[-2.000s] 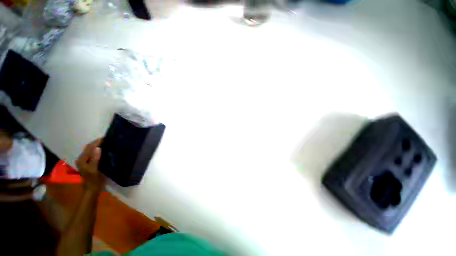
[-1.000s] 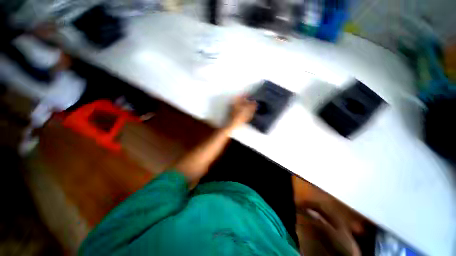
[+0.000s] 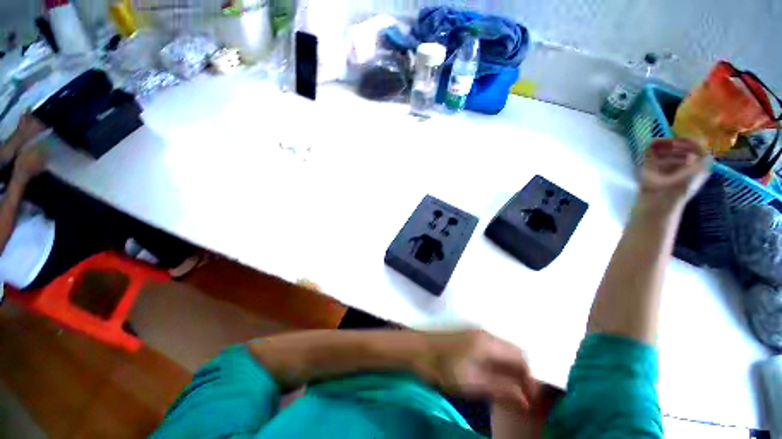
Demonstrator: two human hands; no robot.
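Observation:
Two thick black insert trays or tray stacks lie on the white table, a left one (image 3: 410, 267) and a right one (image 3: 514, 244), each with small upper slots and a larger recess. My left hand (image 3: 484, 367) is blurred, in front of my body near the table's front edge, apart from the trays. Its fingers are loosely apart and nothing shows in it. My right hand (image 3: 675, 171) is raised at the right, in front of a blue basket, also blurred. Whether it holds anything cannot be seen.
The blue basket (image 3: 645, 129) holds an orange bag (image 3: 716, 107). Black trays (image 3: 710, 225) and grey bundles lie at the right. Bottles (image 3: 464, 73), a blue cloth (image 3: 489, 39) and a dark phone-like slab (image 3: 306, 65) are at the back. A co-worker's hands touch black trays (image 3: 94, 116) at far left, by an orange-red stool (image 3: 107, 291).
My left hand has let go of the left tray and drawn back towards my body. My right arm has come into view at the right. The view has shifted and cleared.

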